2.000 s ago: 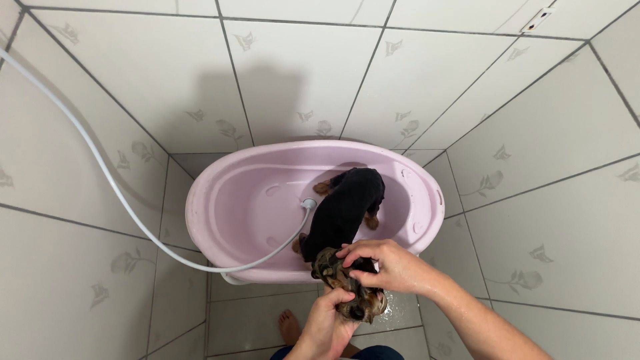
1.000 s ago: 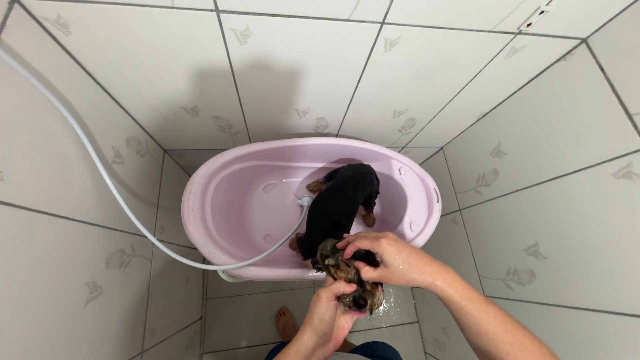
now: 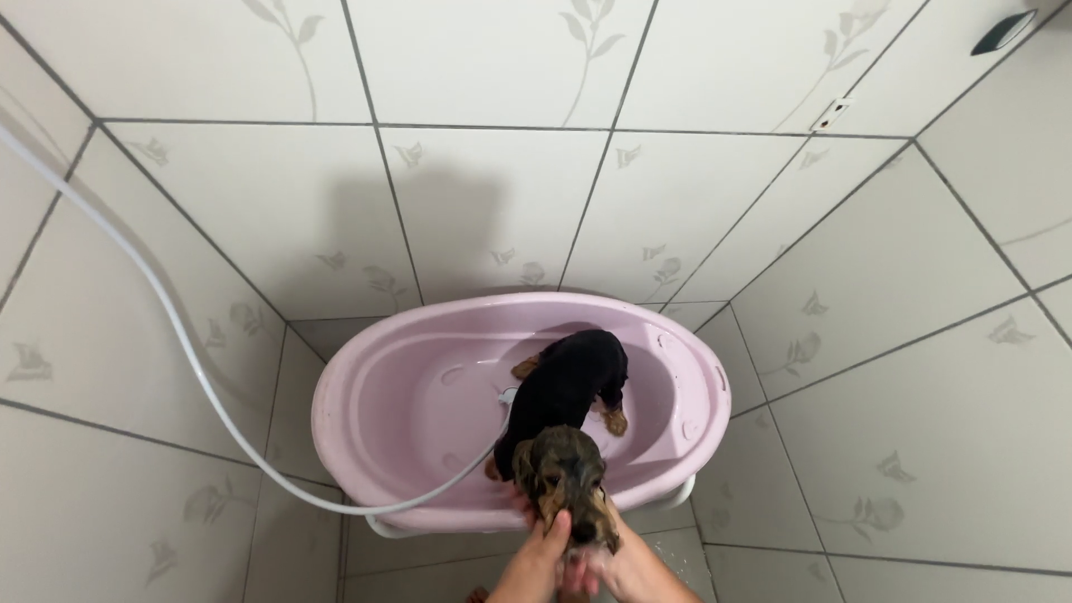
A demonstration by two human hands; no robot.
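A wet black-and-tan dog (image 3: 563,394) stands in a pink plastic baby bathtub (image 3: 352,452), its head held over the near rim. My left hand (image 3: 544,548) cups the left side of the head, with the thumb beside the muzzle. On the other side, my right hand (image 3: 615,544) lies along the jaw; its fingers are partly hidden under the chin, where both hands meet. A white shower hose (image 3: 314,500) crosses the tub's near rim to a shower head (image 3: 507,396), partly hidden beside the dog's body.
Tiled walls (image 3: 486,226) with a flower pattern close in behind and at both sides of the tub. The hose runs up along the left wall. Wet floor tiles (image 3: 670,557) show at the near right, and part of a bare foot (image 3: 477,595) at the bottom.
My right hand has moved from the top of the dog's head down to its jaw. The dog's face is now raised and turned up. The view has tilted up.
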